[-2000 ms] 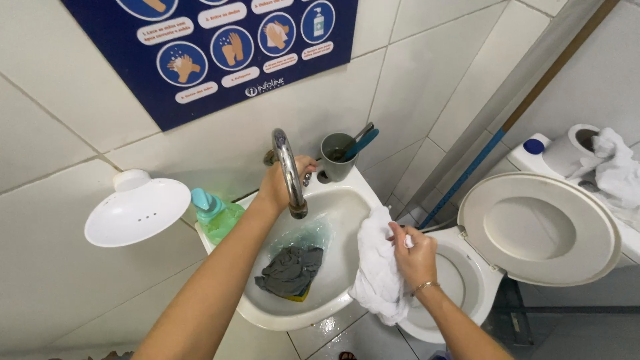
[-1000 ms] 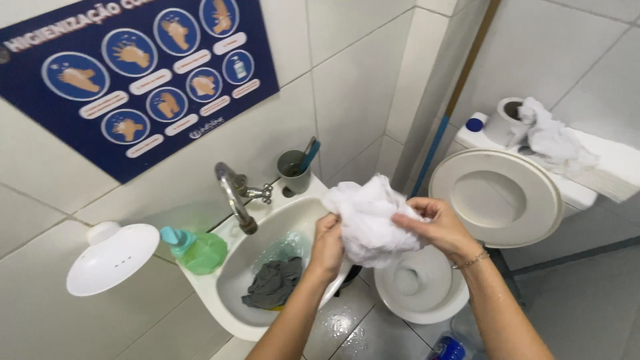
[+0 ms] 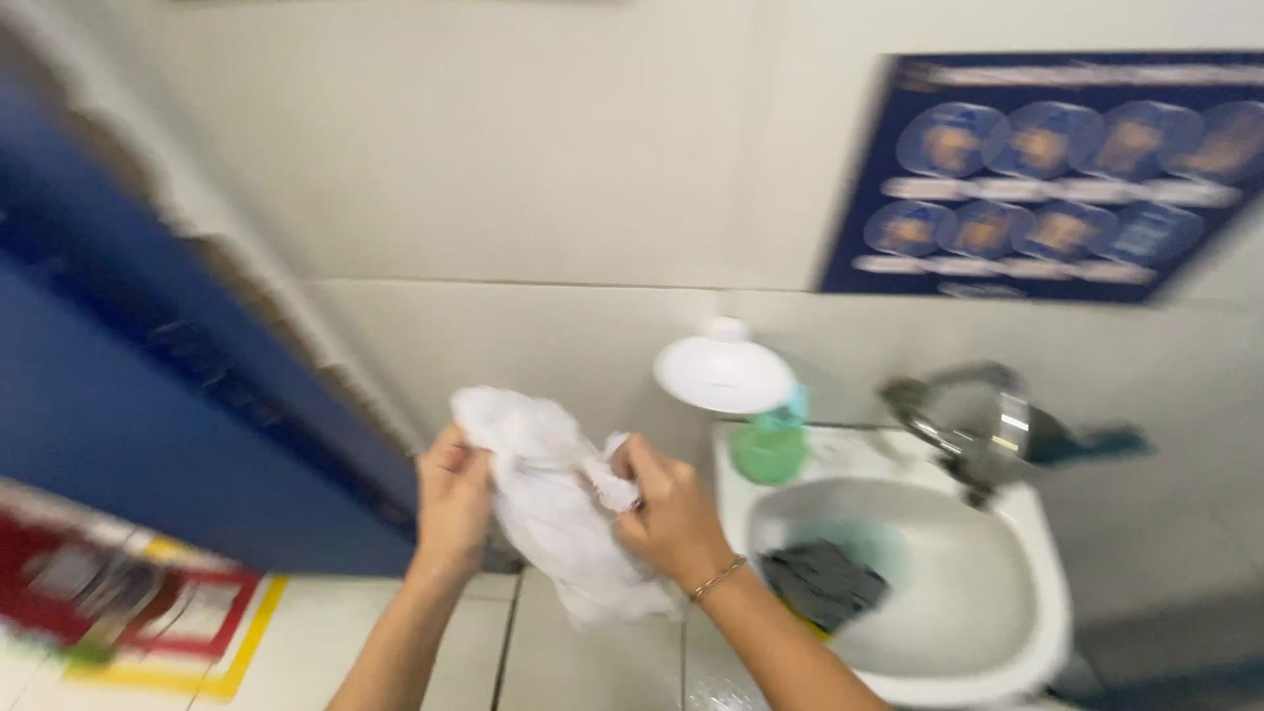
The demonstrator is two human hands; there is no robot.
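Both hands hold up a crumpled white cloth [image 3: 563, 494], left of the sink and above the tiled floor. My left hand [image 3: 456, 494] pinches its upper left side between thumb and fingers. Gathered folds at its right side are in my right hand [image 3: 671, 504], which has a bracelet at the wrist. The cloth's lower part hangs down between the hands. In the white sink [image 3: 968, 592] lies a bunched dark grey cloth [image 3: 825, 583], with a bit of yellow under its edge. A metal faucet [image 3: 1007, 425] rises at the sink's back. The view is blurred.
A white wall-mounted soap dish [image 3: 726, 373] juts out above a green soap bottle [image 3: 770, 449] on the sink's corner. A blue poster [image 3: 1037, 178] with pictures and writing is on the tiled wall. At left stand a blue door or panel [image 3: 197, 395] and a red, yellow-edged floor marking [image 3: 232, 612].
The view has swung far left, away from the toilet. My left hand, at the faucet two seconds ago, went to the white cloth. Both hands have carried the cloth leftward past the sink.
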